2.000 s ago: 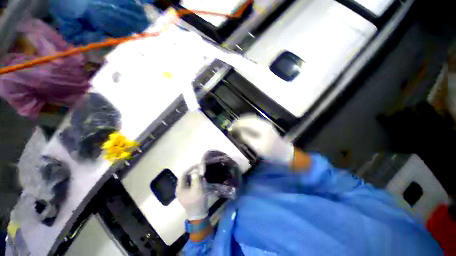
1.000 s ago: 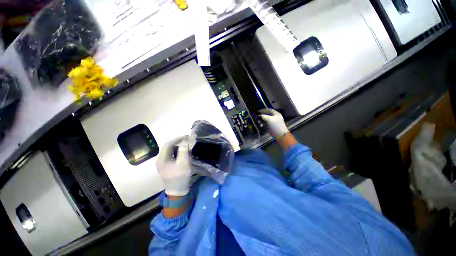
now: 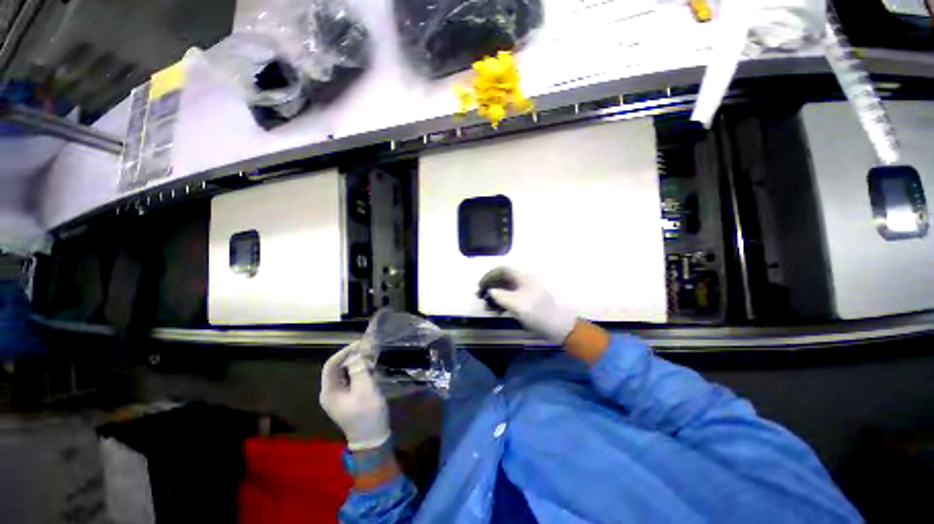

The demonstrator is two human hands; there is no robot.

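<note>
My left hand (image 3: 354, 397), in a white glove, holds a clear plastic bag (image 3: 412, 353) of black parts by its edge, in front of the conveyor rail. My right hand (image 3: 533, 305), also gloved, holds a small black part (image 3: 496, 289) over the lower edge of the middle white inverter unit (image 3: 574, 220). That unit lies flat with a black display window. Its connector panel (image 3: 693, 230), with green bits and ports, is exposed at its right end. A smaller-looking white unit (image 3: 277, 251) lies to the left, with a dark connector panel (image 3: 376, 246) at its right end.
Another white unit (image 3: 871, 133) lies at the right. The white bench (image 3: 358, 133) behind holds yellow ties (image 3: 496, 88), bags of black parts (image 3: 466, 31) and a hanging label strip (image 3: 860, 92). The conveyor rail (image 3: 717, 336) runs before me. Something red (image 3: 292, 481) is at lower left.
My view has turned toward the left. My right hand has left the middle unit's connector panel and is now over its white face with a black part. My left hand still holds the bag, now nearer my body.
</note>
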